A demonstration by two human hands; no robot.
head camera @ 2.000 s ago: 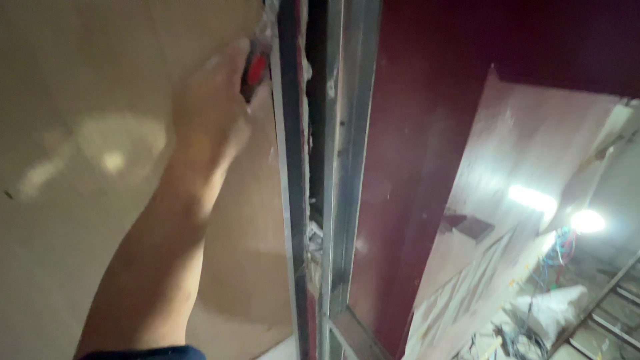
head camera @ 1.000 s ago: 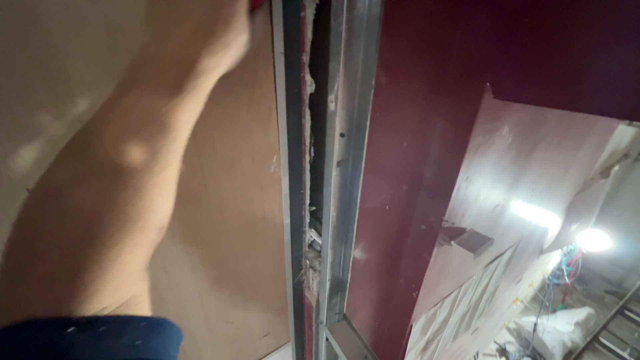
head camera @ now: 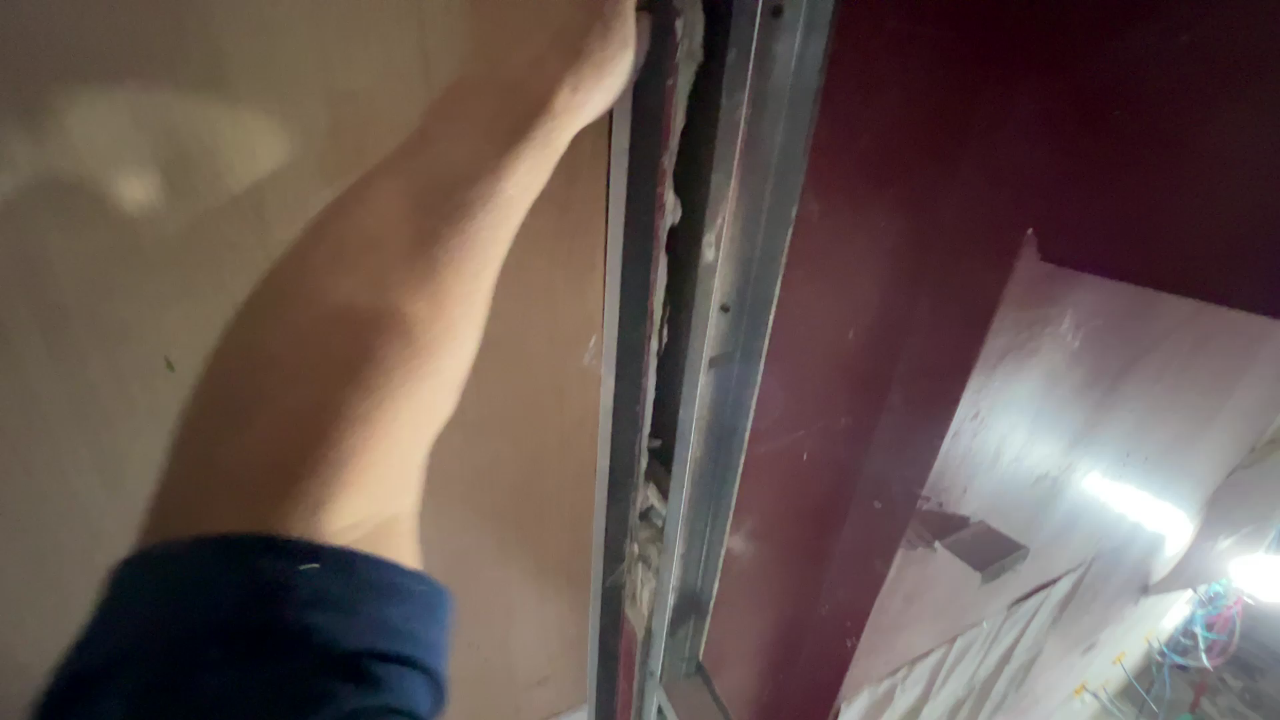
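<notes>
My left hand (head camera: 600,50) is at the top edge of the view, cut off there, with its heel beside the upper part of a narrow metal edge strip (head camera: 612,300). My fingers are mostly hidden, so what they hold cannot be seen. The bare forearm slants up from a dark blue sleeve (head camera: 260,630) across a light wood-look panel (head camera: 510,500). Right of the strip runs a dark gap with a ragged, pale crumbly edge (head camera: 662,250), then a grey metal channel (head camera: 735,330). My right hand is out of view.
A dark red panel (head camera: 850,350) adjoins the channel. Further right are a pale wall board (head camera: 1120,400) with a small grey box (head camera: 985,550) on it, a bright lamp (head camera: 1255,578) and tangled coloured cables (head camera: 1205,625).
My left hand has moved up along the strip to the view's top edge. The red and black tool seen in it two seconds ago is now out of sight.
</notes>
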